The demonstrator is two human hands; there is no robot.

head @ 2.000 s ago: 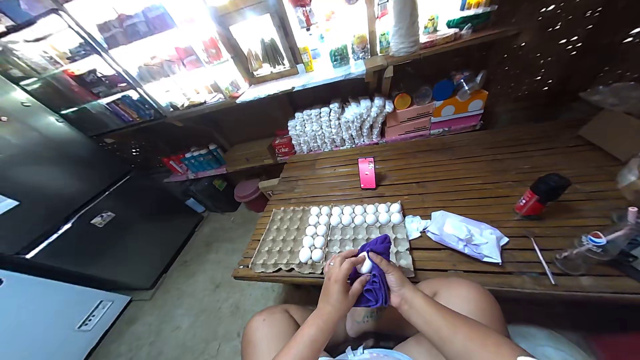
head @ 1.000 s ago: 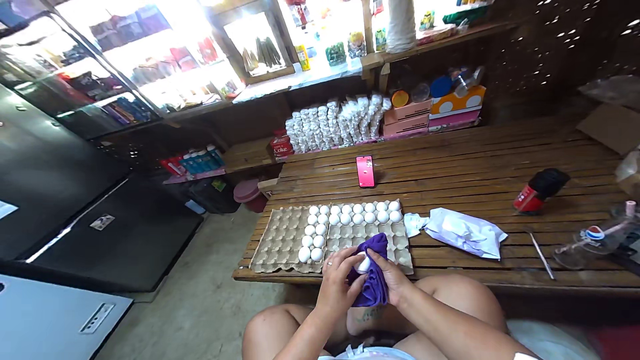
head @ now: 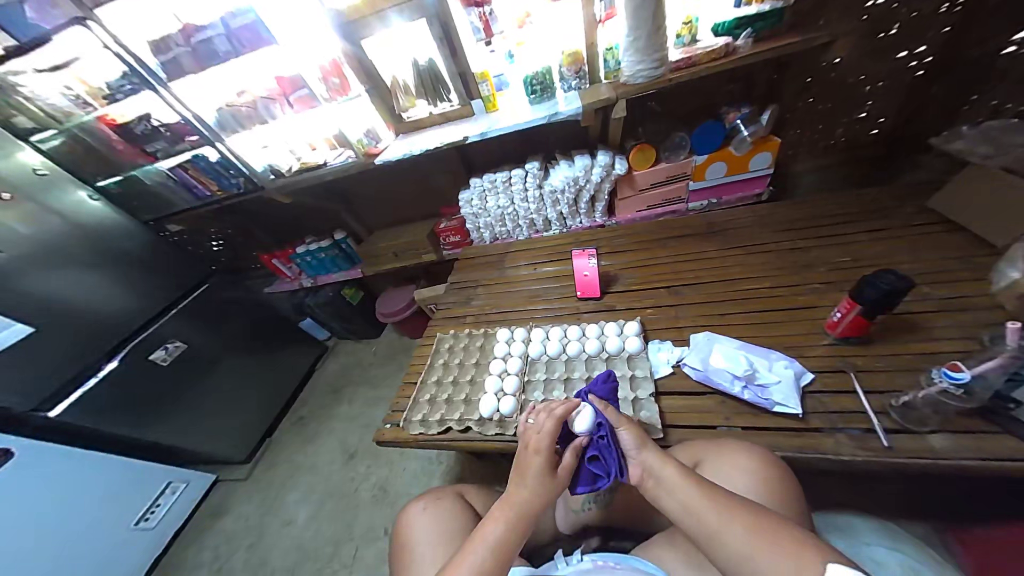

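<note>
A white egg (head: 582,418) is between my two hands, just above my lap. My left hand (head: 546,448), with a ring on one finger, grips the egg from the left. My right hand (head: 626,440) holds a purple cloth (head: 600,464) against the egg's right side. Beyond my hands lie two cardboard egg trays side by side. In the left tray (head: 452,380), white eggs fill the columns on its right side. The right tray (head: 552,374) has eggs in its two far rows, and the cloth and my hands hide part of its near edge.
On the slatted wooden table (head: 720,272) lie a pink-screened phone (head: 586,274), a white plastic bag (head: 748,372), a thin stick (head: 868,408), a red container with a black cover (head: 860,308) and a glass jar (head: 932,400). Wrapped packs (head: 536,196) line the back.
</note>
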